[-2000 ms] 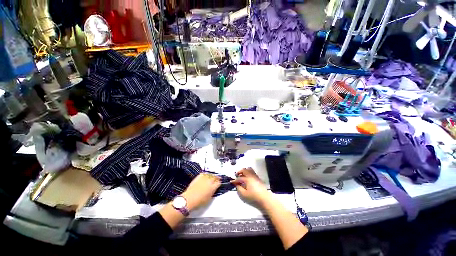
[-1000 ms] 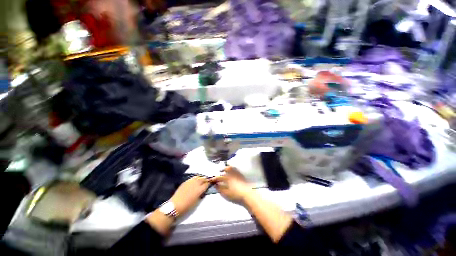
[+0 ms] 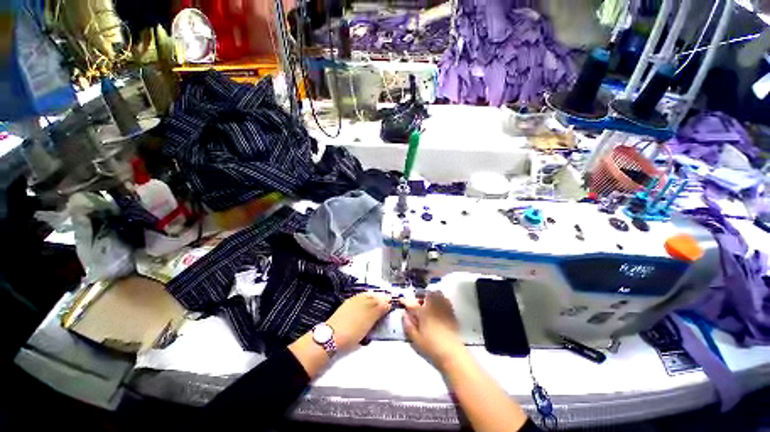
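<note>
The dark pinstriped fabric (image 3: 295,295) lies on the white table left of the needle area, and its narrow right end runs under my fingers. My left hand (image 3: 361,316) wears a watch and presses on that end. My right hand (image 3: 431,325) is close beside it, fingertips on the same end just in front of the presser foot (image 3: 407,291). The fingers hide most of the fabric edge there. The white and blue sewing machine head (image 3: 498,240) stands behind and to the right of my hands.
A black smartphone (image 3: 502,317) and a dark pen-like stick (image 3: 582,349) lie right of my right hand. Small snips (image 3: 544,407) hang at the front edge. Grey fabric (image 3: 344,226), a striped heap (image 3: 241,148) and cardboard (image 3: 127,314) are to the left. Purple fabric (image 3: 739,278) lies right.
The view has shifted, so the scene sits further right in the picture. My hands have moved from the front of the table towards the presser foot, still on the striped fabric.
</note>
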